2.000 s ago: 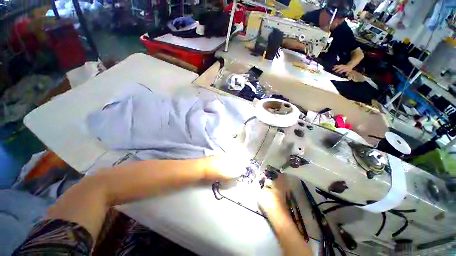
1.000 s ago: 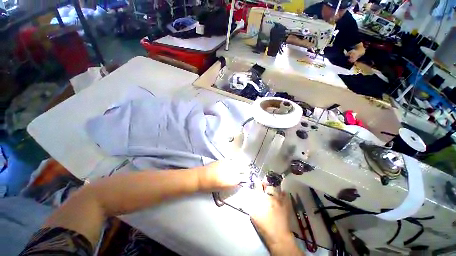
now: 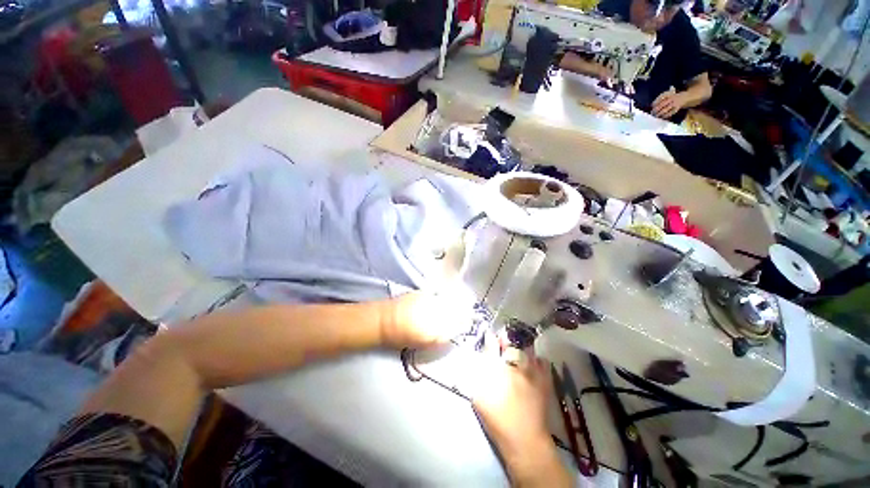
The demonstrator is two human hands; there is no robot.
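Observation:
The pale blue-grey garment piece (image 3: 315,229) lies bunched on the white machine table, its right end running to the needle area (image 3: 480,329) under strong glare. My left hand (image 3: 420,319) lies at that end of the cloth, left of the needle, its fingers washed out by the lamp. My right hand (image 3: 506,381) is just in front of the needle, fingers bent close to the metal parts. Whether either hand pinches the cloth edge is hidden by the glare. The cream-white sewing machine head (image 3: 630,315) stands at the right.
A wide tape roll (image 3: 534,203) sits on the machine head, and a white strip (image 3: 794,372) hangs over it. A red-handled tool (image 3: 575,429) lies beside dark tools right of my right hand. A parts trough (image 3: 572,172) is behind. A person (image 3: 679,57) sits at another machine.
The view has shifted slightly. My right hand has moved a little at the needle area and its fingers are more bent. The garment piece lies almost as before.

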